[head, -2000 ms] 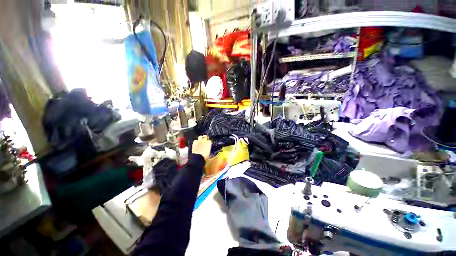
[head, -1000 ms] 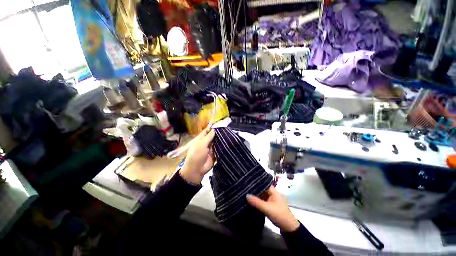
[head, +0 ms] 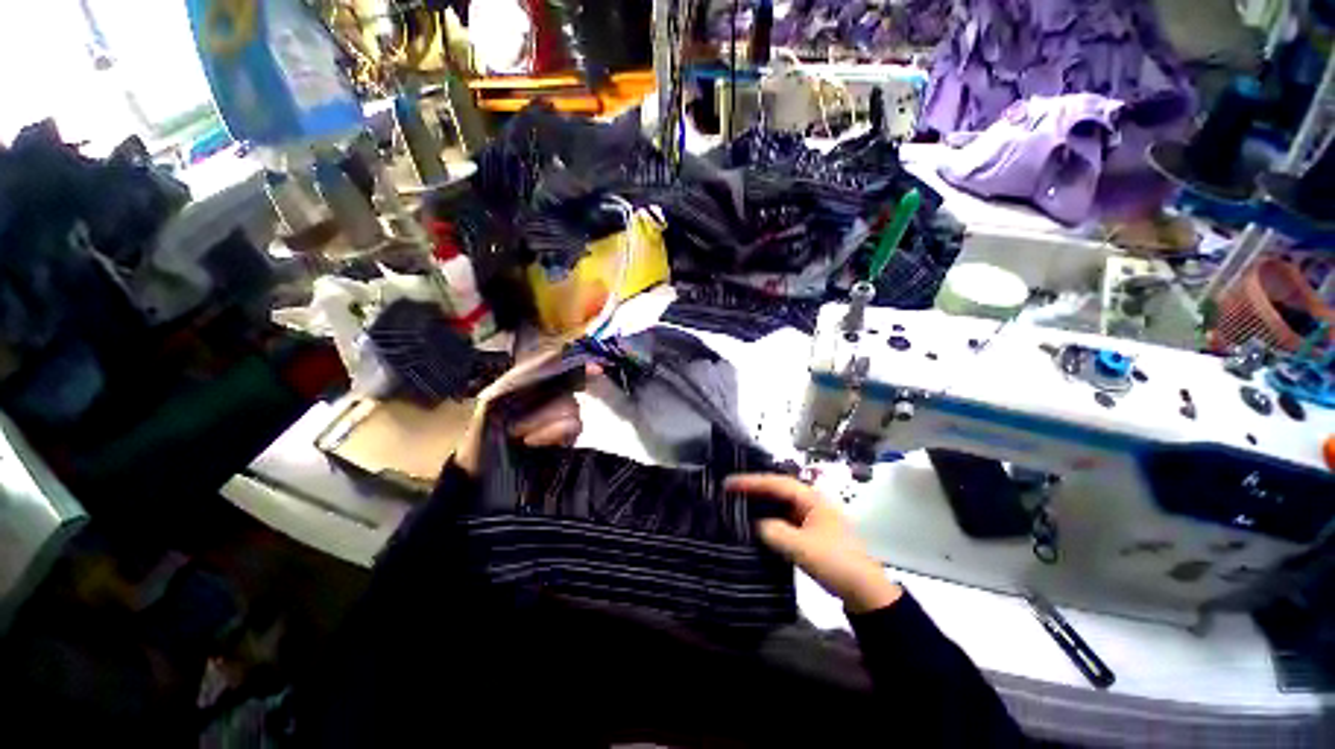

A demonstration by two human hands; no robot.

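Note:
A black fabric piece with thin white stripes (head: 622, 549) is held up between my hands at the table's front edge. My left hand (head: 515, 410) grips its upper left part, with the fingers partly behind cloth. My right hand (head: 820, 539) holds its right side, thumb and fingers on the cloth. Grey and dark fabric (head: 681, 392) lies just behind it on the white table. The white sewing machine (head: 996, 366) stands to the right; its needle area is close to the cloth, and small parts there are blurred.
Thread snips (head: 1072, 641) lie at the right front. A green-handled tool (head: 893, 234) stands by the machine head, with a tape roll (head: 984, 290) behind. A yellow bag (head: 597, 278), cardboard (head: 395, 439) and dark striped bundle (head: 761, 220) lie left and behind. Lilac pieces (head: 1047, 154) are at the rear right.
The striped piece has turned from upright to wide across, and its stripes now run sideways. My left hand has moved left and grips a gathered part. Grey fabric now shows behind it.

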